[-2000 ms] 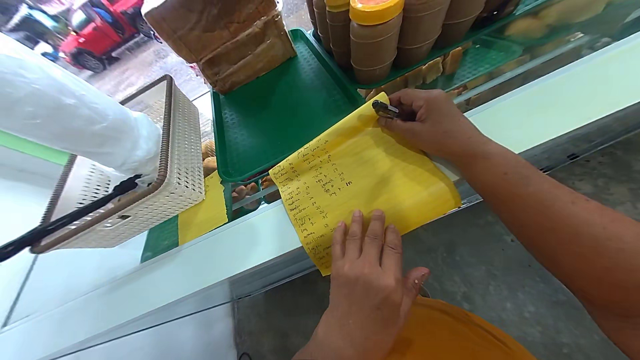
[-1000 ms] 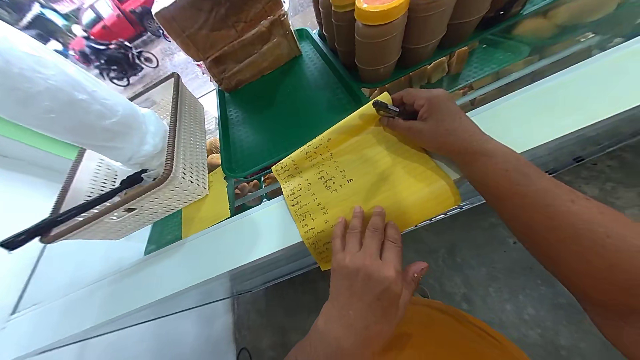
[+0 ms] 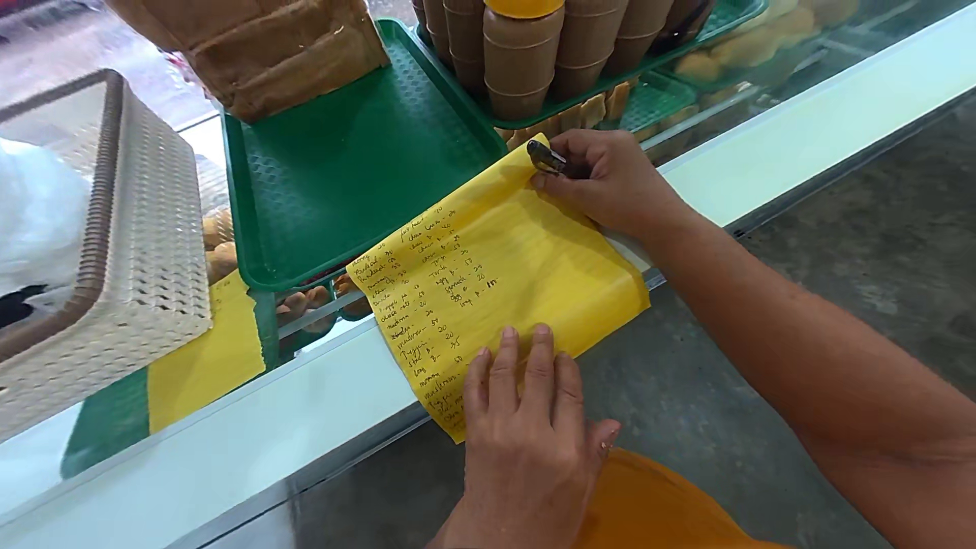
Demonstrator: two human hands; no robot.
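A yellow sheet of paper [image 3: 518, 267] with handwritten lines on its left part lies over the edge of a glass-topped display counter, its lower part past the edge. My right hand [image 3: 610, 179] is at the sheet's upper corner, with a dark pen [image 3: 546, 158] between its fingers and the raised paper edge under them. My left hand [image 3: 526, 435] rests flat on the sheet's lower part, fingers slightly apart, holding nothing. The pen's writing tip cannot be seen.
Beyond the sheet are a green plastic tray [image 3: 343, 175], a brown paper-wrapped package [image 3: 297, 57] and brown jars [image 3: 522, 57], one yellow-lidded. At left stand a woven plastic basket [image 3: 164, 229] and another yellow paper [image 3: 210, 354]. Bread rolls [image 3: 223, 259] show under the glass.
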